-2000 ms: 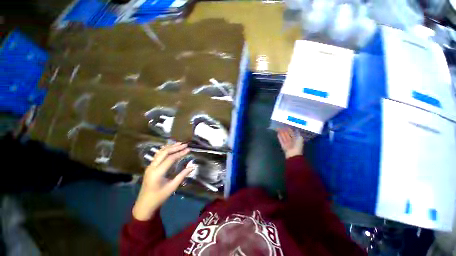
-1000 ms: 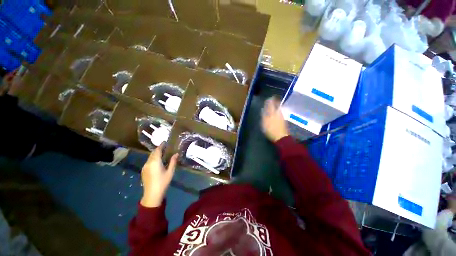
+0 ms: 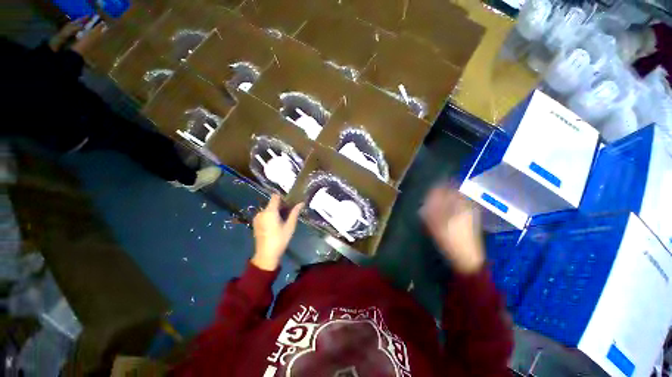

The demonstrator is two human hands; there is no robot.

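Open retail boxes (image 3: 243,132) stand in rows with brown insides, each with film-wrapped white parts in a cavity. My left hand (image 3: 275,230) is at the front edge of the nearest open box (image 3: 382,202), thumb and fingers apart at its left corner; whether it grips the edge is unclear. The nearest box holds a bagged white accessory (image 3: 337,210). My right hand (image 3: 451,221) is blurred, over the dark bench between the open boxes and the closed retail boxes, with nothing visible in it. A closed white-topped box (image 3: 553,151) stands just right of it.
More closed blue and white boxes (image 3: 582,276) stand at the right. Bagged white units (image 3: 582,74) stand beyond them on the yellowish surface (image 3: 486,77). A person in dark clothing (image 3: 81,132) is at the left, with hands at the far boxes. Blue floor (image 3: 177,235) shows at lower left.
The view has shifted, so the boxes appear turned and further right. My left hand remains by the nearest open box's front edge. My right hand left the closed box's front and is over the gap.
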